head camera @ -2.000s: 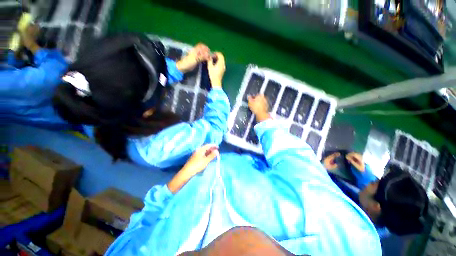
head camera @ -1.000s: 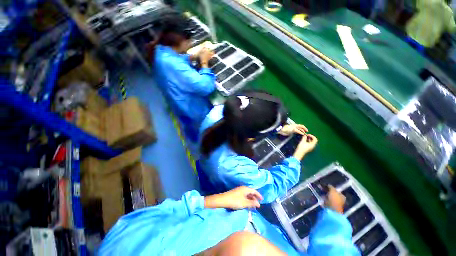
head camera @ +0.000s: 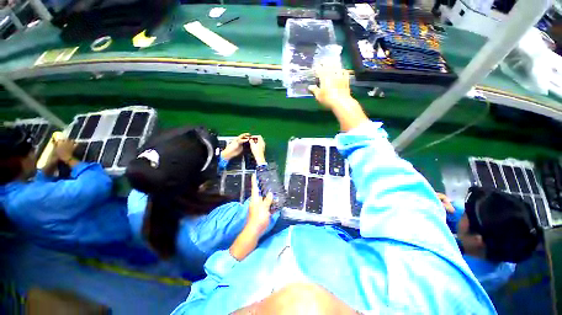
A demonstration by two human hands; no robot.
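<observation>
My left hand [head camera: 260, 214] is low in front of my smock and holds a dark, speckled phone mid-frame [head camera: 270, 183] upright by its lower end. My right hand [head camera: 333, 88] is stretched out over the raised shelf, with its fingertips at the clear-wrapped bag of parts [head camera: 302, 50]. Whether the fingers grip the shiny wrap is blurred. A white blister tray [head camera: 313, 143] with dark housings in its pockets lies on the green bench; my right sleeve hides its right part.
A dark tray with blue and orange pieces [head camera: 407, 46], a white paper strip [head camera: 211, 38] and a tape roll [head camera: 101, 43] are on the raised shelf. A slanted pole [head camera: 459, 86] stands to the right. People work on both sides; the near-left worker's arm [head camera: 237, 215] is close to my left hand.
My right hand has moved from the blister tray out to the bag on the raised shelf. A mid-frame now shows in my left hand. The view has swung back from the left towards the shelf.
</observation>
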